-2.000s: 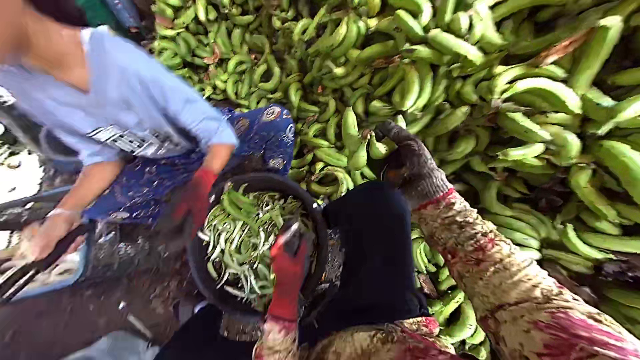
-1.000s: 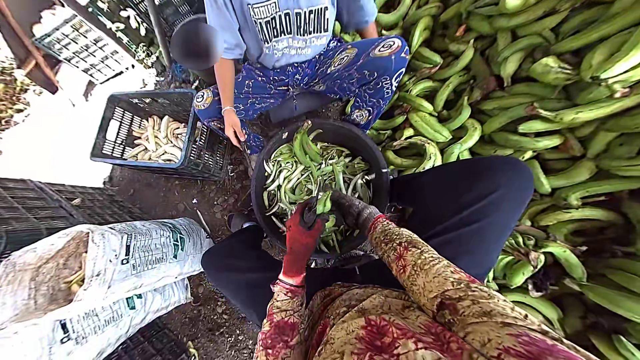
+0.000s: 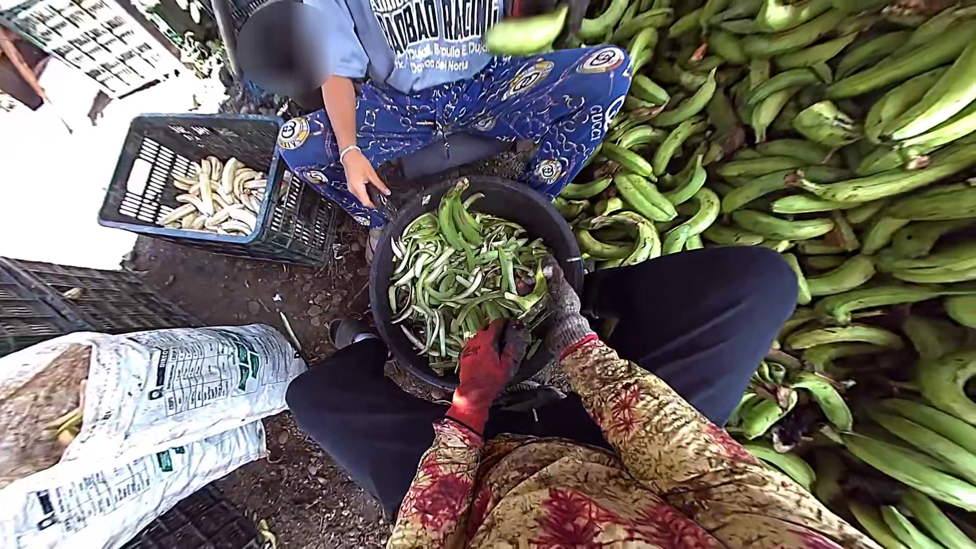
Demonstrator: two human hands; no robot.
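Note:
My left hand (image 3: 488, 362), in a red glove with dark fingertips, is bent over the near rim of a black round tub (image 3: 381, 320); whatever lies under its fingers is hidden. Close by on the right, my right hand (image 3: 564, 309) in a grey knit glove grips a green plantain (image 3: 531, 296), partly hidden by the fingers. Both hands are low over the tub, between my knees. Green and white strips of plantain peel (image 3: 435, 278) fill the tub. A small cluster of green plantain pieces (image 3: 457, 217) lies on top of the peels at the far side.
A large heap of green plantains (image 3: 823, 206) spreads along the right. Across the tub sits a co-worker (image 3: 457, 107) in blue patterned trousers, one hand (image 3: 360, 179) by the rim. A green plantain (image 3: 526, 32) shows blurred before them. A crate (image 3: 259, 221) holds peeled plantains; white sacks (image 3: 198, 374) stand left.
My right hand was at the plantain heap two seconds ago and is now over the tub beside my left hand. The view has swung left. A blurred plantain now shows before the co-worker.

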